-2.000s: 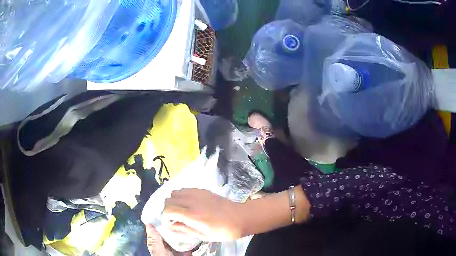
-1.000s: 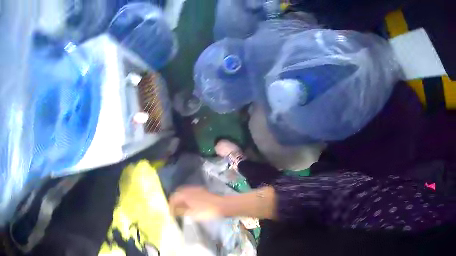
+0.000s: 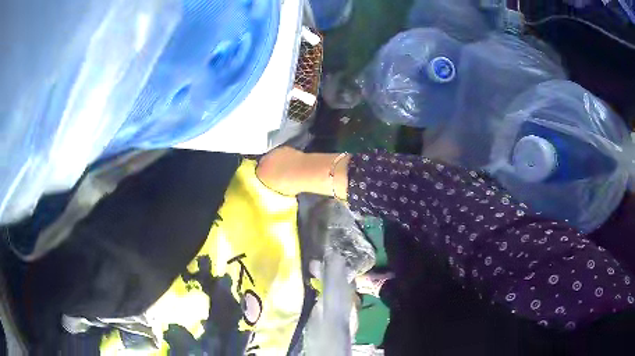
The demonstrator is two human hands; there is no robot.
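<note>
My right hand (image 3: 284, 171), in a dark patterned sleeve with a thin bracelet, reaches in from the right. It is at the lower edge of the white water dispenser (image 3: 237, 128), above the yellow plastic (image 3: 268, 229) of a bag. Its fingertips are hidden at the dispenser's edge, so I cannot tell whether it grips anything. My left hand is out of the picture. A big blue water jug (image 3: 209, 69) sits on the dispenser.
A black bag (image 3: 139, 236) with a pale strap lies at the left, beside the yellow plastic. Plastic-wrapped water jugs (image 3: 418, 83) stand at the upper right on the green floor (image 3: 372, 327). Crumpled clear plastic (image 3: 345, 240) lies below my forearm.
My right hand has moved up from the bag to the dispenser. The white crumpled item held two seconds ago no longer shows in my hands. My left hand has left the picture.
</note>
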